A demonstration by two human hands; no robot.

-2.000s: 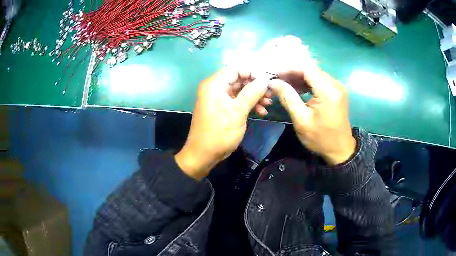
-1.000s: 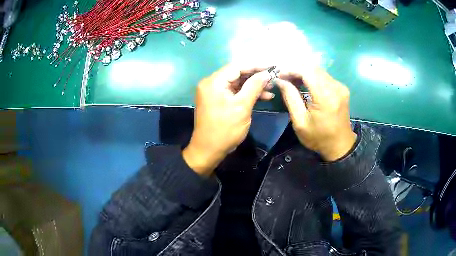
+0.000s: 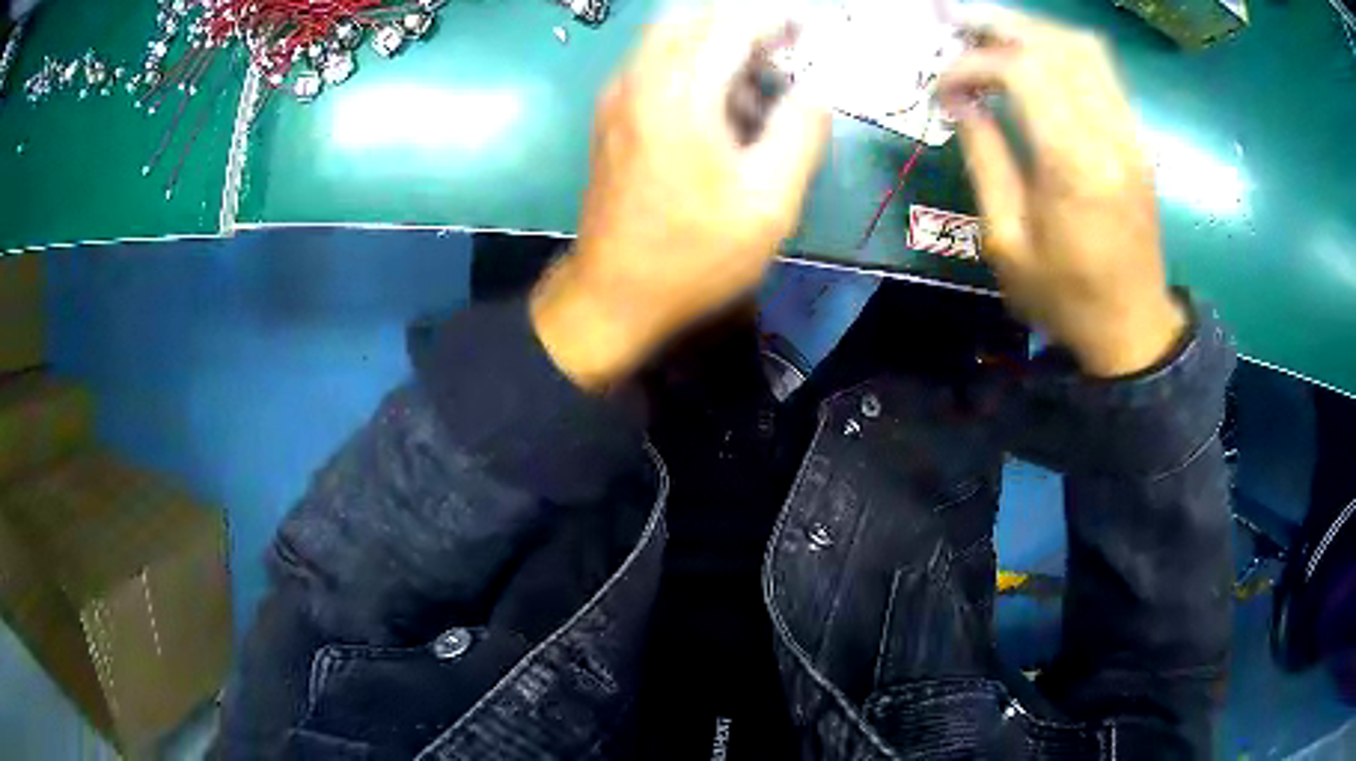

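Note:
A white plastic housing lies between my hands at the top of the view, washed out by glare. Thin red and black lead wires run from its near edge towards the bench edge. My left hand is at the housing's left side, blurred, fingers curled. My right hand is at its right side, also blurred, thumb and fingers bent. Whether either hand grips the housing is unclear. The small component on the leads cannot be made out.
A pile of red-wired components lies at the upper left, with small pale bits left of it. A small label is near the bench edge. Part of the screw feeder shows at the upper right. Cardboard boxes stand lower left.
My hands have moved apart and up in the view, away from the small silver-and-black component pinched between them. The housing, leads and label now show between them. The bench sits higher in view.

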